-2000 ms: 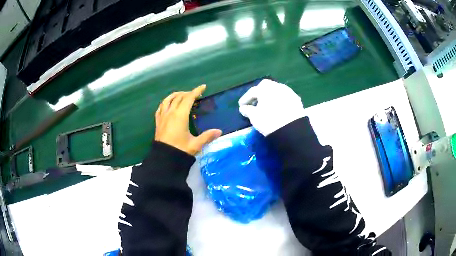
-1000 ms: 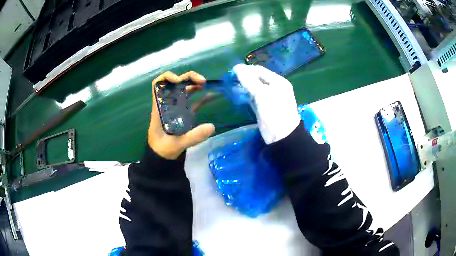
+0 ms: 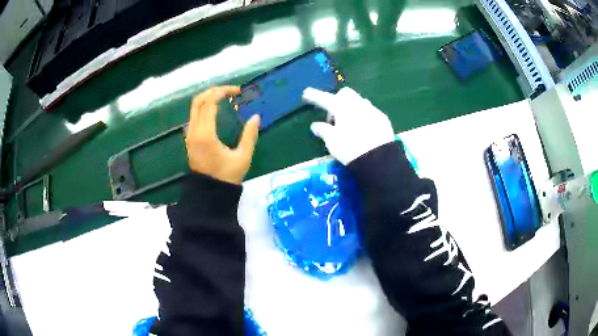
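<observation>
A blue-faced phone mid-frame unit (image 3: 279,91) with orange spots at its ends is over the green belt; I cannot tell whether it is lifted. My bare left hand (image 3: 219,138) grips its left end between thumb and fingers. My white-gloved right hand (image 3: 354,123) is at its lower right, index finger extended at the unit's face, thumb apart, with nothing visible in it. A crumpled pile of blue film (image 3: 315,220) lies on the white mat below the hands, partly hidden by my right sleeve.
An empty frame (image 3: 121,176) and a smaller-looking one (image 3: 46,193) lie at the belt's left. Another unit (image 3: 467,56) lies on the belt at upper right. Glossy blue-black units (image 3: 513,190) lie on the white mat (image 3: 446,151) by the machine. Black trays (image 3: 105,39) stand beyond the belt.
The open-window frame my left hand held has been let go; one now lies on the belt's left. My left hand has taken hold of a blue-faced unit. Another unit has appeared at upper right.
</observation>
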